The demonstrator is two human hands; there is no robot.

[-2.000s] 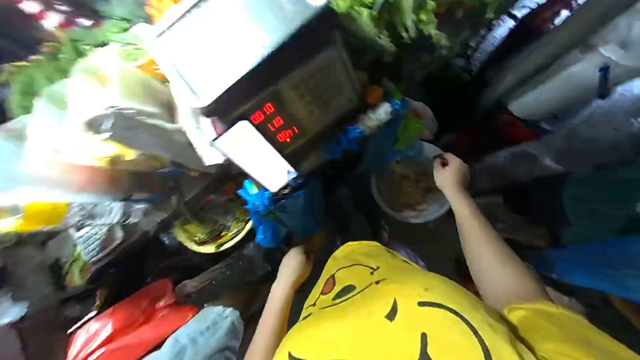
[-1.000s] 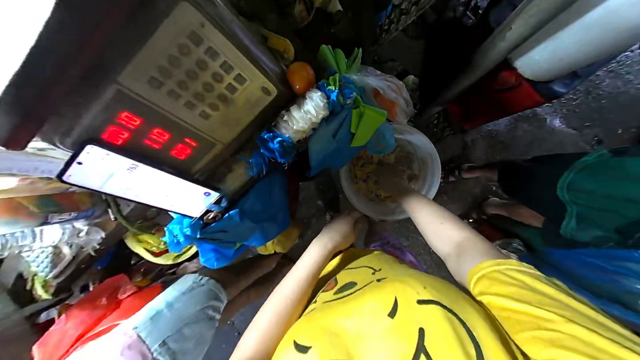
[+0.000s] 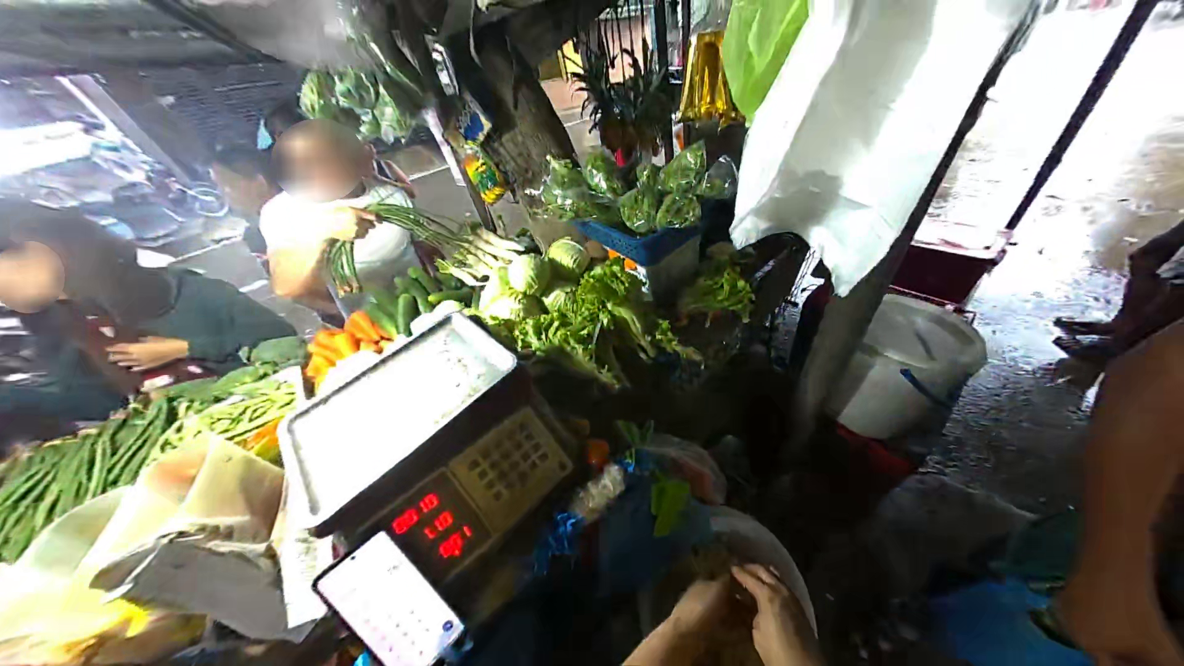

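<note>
Both of my hands are together over the white plastic bucket (image 3: 795,555) at the bottom. My left hand (image 3: 703,606) reaches in from the left, with its fingers hidden. Beside it is my right hand (image 3: 772,601), its fingers bent close to the left one. Whether either holds anything cannot be made out. Left of the bucket hang blue plastic bags (image 3: 624,541). A digital scale (image 3: 499,472) with an empty metal pan (image 3: 398,416) stands further left, its red display lit. A smartphone (image 3: 388,601) leans against the scale's front.
Cabbages (image 3: 530,275), leafy lettuce (image 3: 592,314), carrots (image 3: 342,347) and long beans (image 3: 92,462) lie behind the scale. A person (image 3: 324,222) across the stall holds spring onions (image 3: 416,220). A lidded white bucket (image 3: 906,365) stands beyond a pole (image 3: 856,342). Someone's bare arm (image 3: 1128,499) is at right.
The view has swung up to the stall and street. My left hand, apart from the bucket one second ago, is now over it beside my right hand.
</note>
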